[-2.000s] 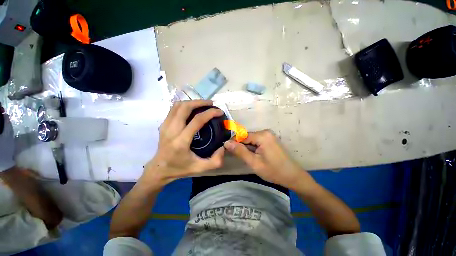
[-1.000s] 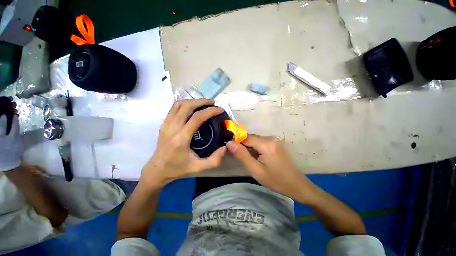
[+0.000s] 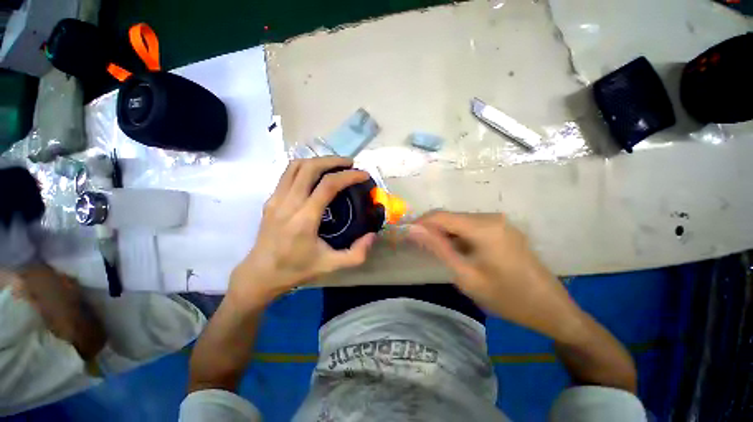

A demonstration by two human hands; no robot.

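My left hand [image 3: 293, 227] is bare and grips a black round speaker [image 3: 338, 216] just above the bench's near edge, its end disc with a pale ring facing left and up. The bright orange strap [image 3: 391, 206] sticks out from the speaker's right side. My right hand [image 3: 471, 247] is bare and slightly blurred, right of the strap, with thumb and fingertips close together. A thin pale line shows between those fingertips and the speaker; I cannot tell if it is a held tool.
Blue-grey block [image 3: 353, 133], smaller piece [image 3: 426, 141] and white flat knife-like bar [image 3: 505, 124] lie beyond my hands. Black speakers stand left [image 3: 172, 111] and far right [image 3: 718, 81], beside a boxy black part [image 3: 634, 103]. A silver-topped bottle [image 3: 92, 208] lies left, near another person's arm [image 3: 62, 309].
My right hand has moved right, away from the speaker and strap. My left hand still holds the speaker in nearly the same place. The neighbour's hand at left has moved and is blurred.
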